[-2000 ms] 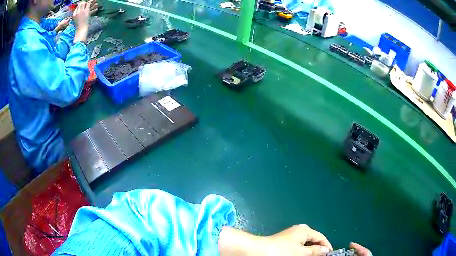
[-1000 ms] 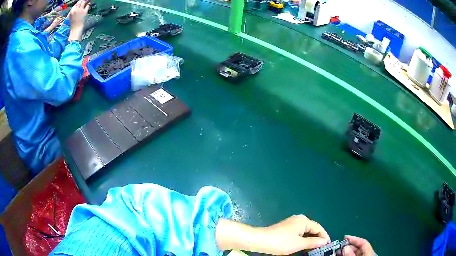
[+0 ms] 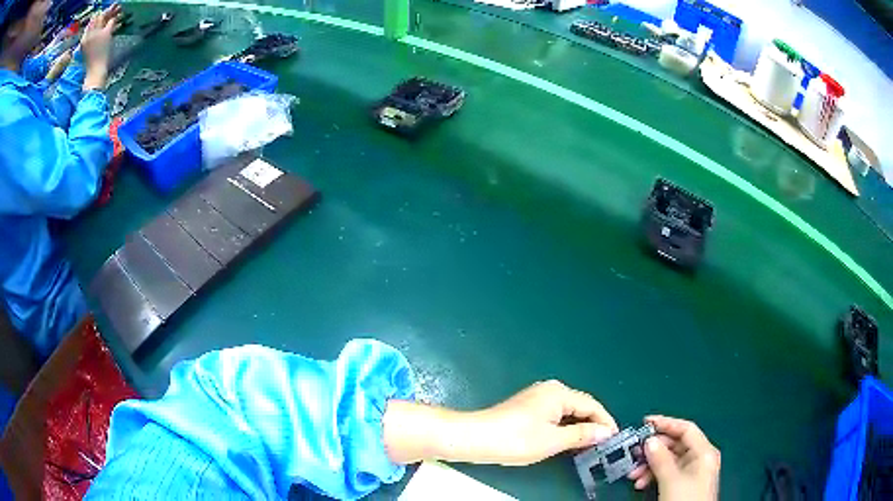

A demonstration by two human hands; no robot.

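Note:
A thin grey-black inner panel with rectangular cutouts is held just above the bench at the lower right of centre. My left hand comes from the left in a blue sleeve, its fingertips pinching the panel's left upper edge. My right hand holds the panel's right end between thumb and fingers. The corner of a white sheet shows below my left wrist.
Open device housings stand at the right, upper centre and right edge. Blue parts bins are at the left and lower right. A dark slab and red-lined carton lie left. A person in blue works upper left.
The view has shifted right and down, so the bench items sit further left and higher. The panel is now fully in sight between both hands, and the white sheet's corner and right bin show more.

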